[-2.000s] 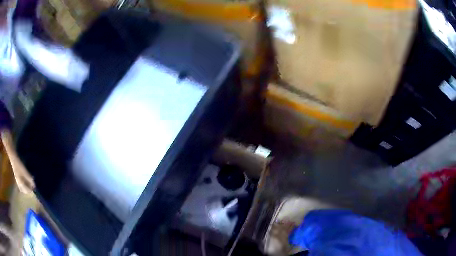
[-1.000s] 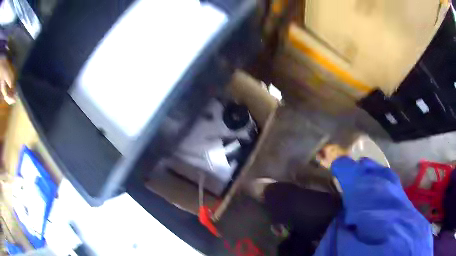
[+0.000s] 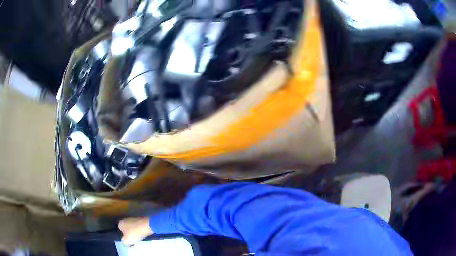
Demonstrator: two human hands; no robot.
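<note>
My right hand, in a blue sleeve, reaches left across the bottom of the view. Its fingers are curled at the rim of a black bin, with a white sheet showing inside. The bin is cut off by the lower edge. My left hand is not in view. A large open carton with orange tape stands just beyond my arm. It is full of glossy black and white camera parts, blurred, with a clear plastic edge at its left.
A pale stool seat is right of my sleeve. A red plastic stool stands at the right, with a dark-clothed person's part beside it. Black bins with white labels are at upper right. Brown cartons stand at the left.
The view has swung to the full taped carton. The black bin, large at upper left before, now shows only at the bottom. My right hand has moved left to its rim.
</note>
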